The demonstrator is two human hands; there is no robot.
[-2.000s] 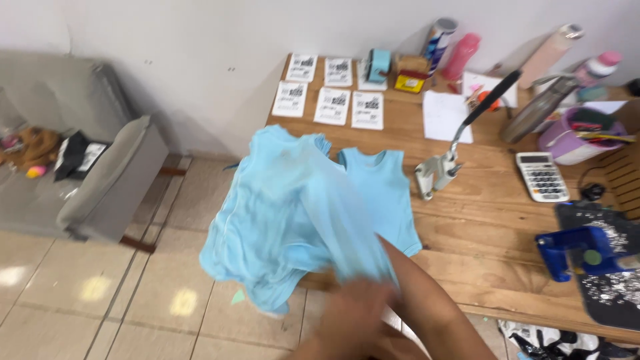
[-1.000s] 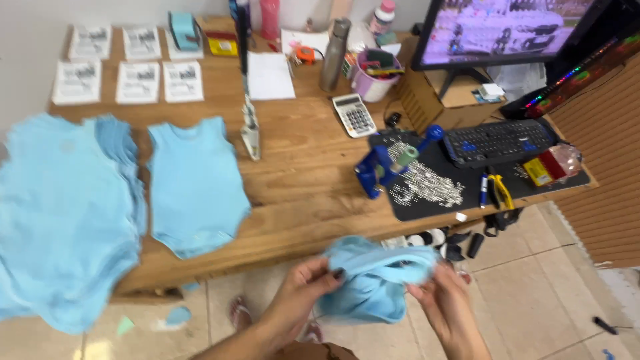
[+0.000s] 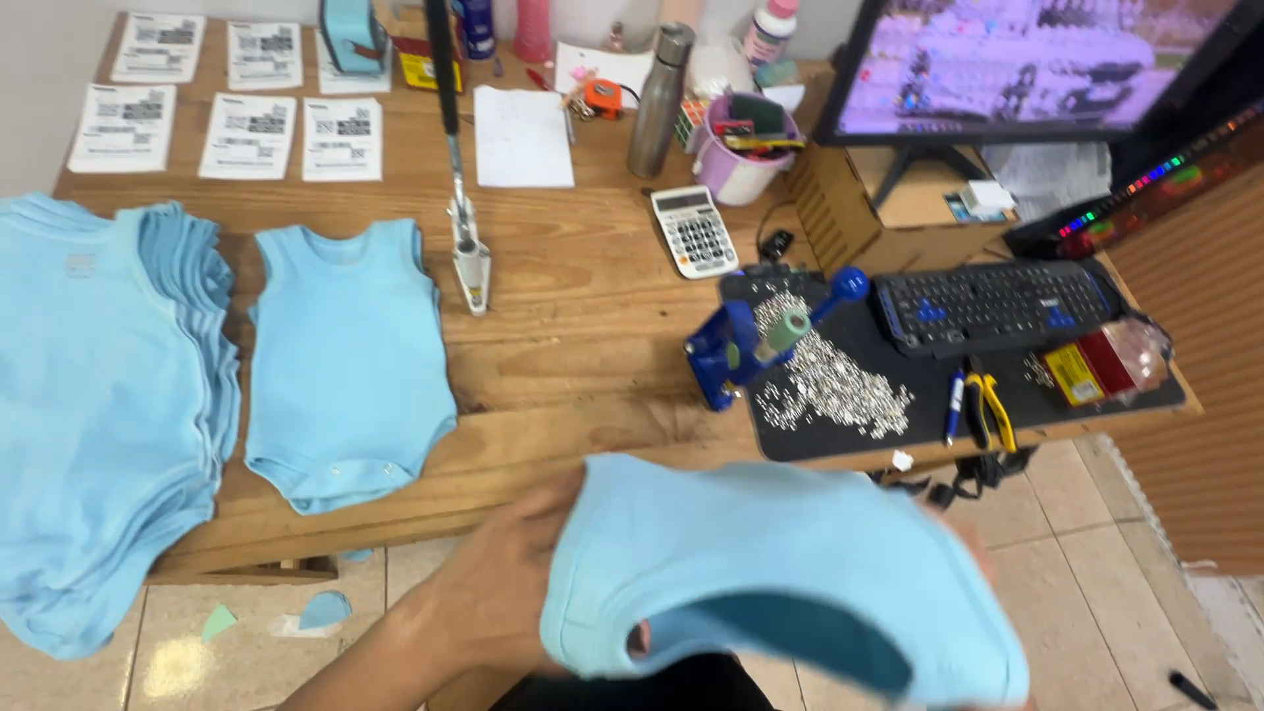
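Observation:
Both hands hold up a light blue fabric garment [image 3: 770, 523] at the table's front edge, its opening facing me. My left hand [image 3: 509, 573] grips its left side, fingers partly behind the cloth. Of my right hand [image 3: 973, 543] only a sliver shows behind the right side. A light blue sleeveless baby bodysuit [image 3: 346, 355] lies flat on the wooden table, snaps at its lower edge. Left of it is a stack of light blue bodysuits [image 3: 99, 395] overhanging the front edge. A blue hand snap press [image 3: 731, 351] stands by a heap of small metal snap parts [image 3: 839, 385].
Behind are a lever tool [image 3: 469, 247], a calculator [image 3: 694, 232], a steel bottle [image 3: 662, 104], a purple bucket [image 3: 746, 148] and printed papers [image 3: 247, 135]. Right are a monitor [image 3: 1007, 69], a keyboard [image 3: 997, 306], yellow-handled pliers [image 3: 990, 410] and a pen [image 3: 955, 407].
The view has swung right since the oldest frame. The garment, bunched between my hands one second ago, is now spread wider with its opening toward me.

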